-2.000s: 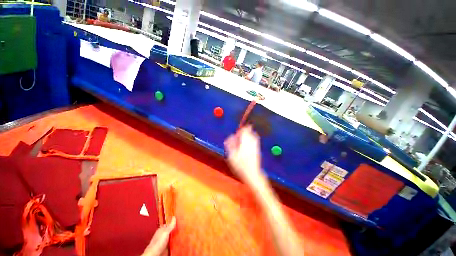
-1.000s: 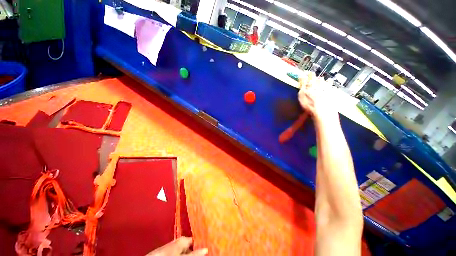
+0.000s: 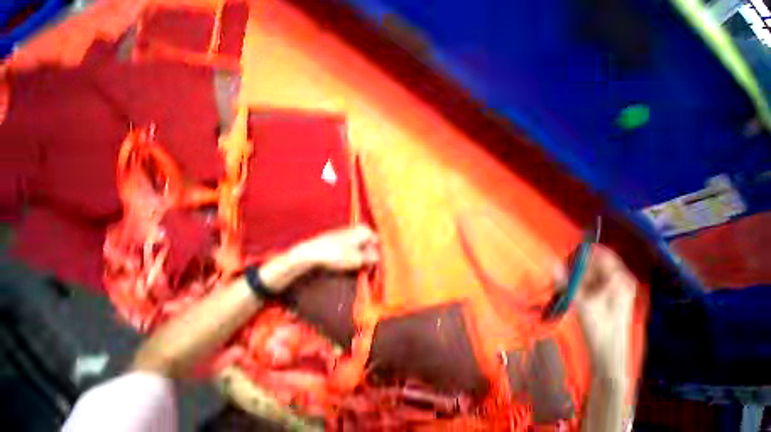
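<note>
The picture is blurred. My right hand point(image 3: 602, 283) is closed around teal-handled scissors point(image 3: 576, 274) above the right part of the orange sheet material point(image 3: 423, 211). My left hand point(image 3: 342, 249), with a dark wristband, has its fingers closed at the sheet's left edge, beside a narrow orange strip; the fingertips are partly hidden. A dark red panel point(image 3: 292, 181) with a small white triangle lies just above my left hand. Tangled orange-red scrap strips point(image 3: 139, 228) lie left of the panel, and more lie below my left forearm.
The blue press beam point(image 3: 524, 84) with a green button point(image 3: 632, 116) runs diagonally behind the sheet. Dark red pieces point(image 3: 59, 143) cover the left of the bed. Brown-grey bed areas point(image 3: 427, 346) show through openings near the front. Labels are on the beam at right.
The view has tipped down toward the bed. My right hand has come down from the top of the beam to above the sheet, now with scissors. My left hand remains by the panel.
</note>
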